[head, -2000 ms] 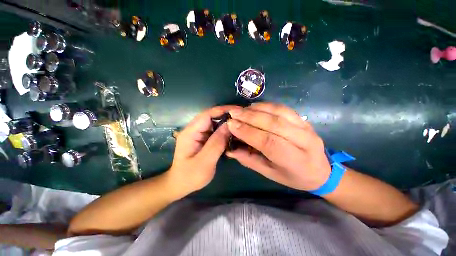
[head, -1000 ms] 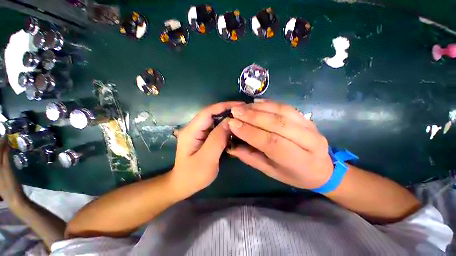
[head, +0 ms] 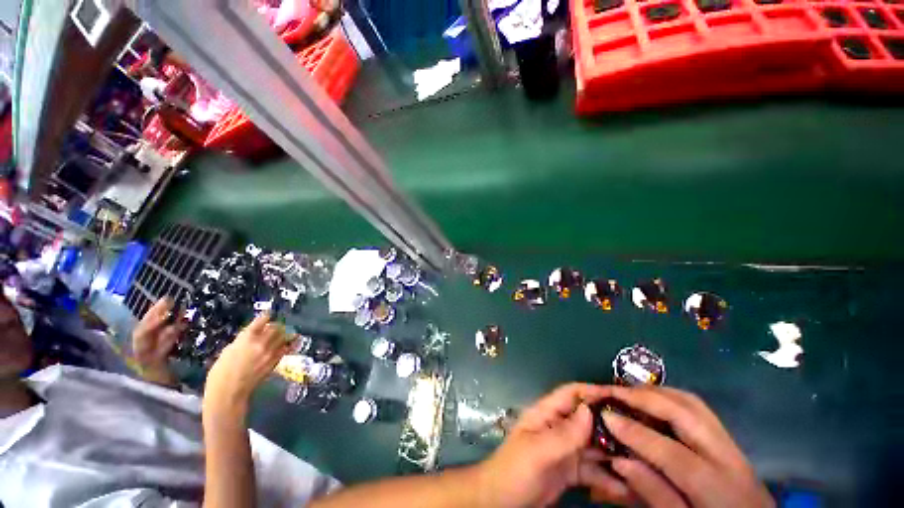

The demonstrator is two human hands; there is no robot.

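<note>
My left hand (head: pixel 540 446) and my right hand (head: pixel 684 446) are together at the lower right, both holding a small dark round unit (head: pixel 607 425). Fingers cover most of it. An open round assembly (head: pixel 637 367) with a silver rim and white label lies just beyond my hands. Beyond it, a row of several small black discs (head: pixel 601 292) with white and orange patches runs across the green mat. One more such disc (head: pixel 490 340) lies apart, nearer, to the left of the row.
A neighbour (head: pixel 109 437) reaches toward a heap of black parts (head: pixel 223 303) at left. Metal caps (head: pixel 377 306), a clear bag (head: pixel 424 422) and white paper (head: pixel 349 280) lie between. A metal upright (head: pixel 327 149) crosses the bench. A red tray (head: pixel 694 84) stands at the back. White scrap (head: pixel 783 344) lies right.
The view has swung left and up, so the neighbour, upright and red trays now show, and my hands appear lower right. Both hands still hold the dark unit.
</note>
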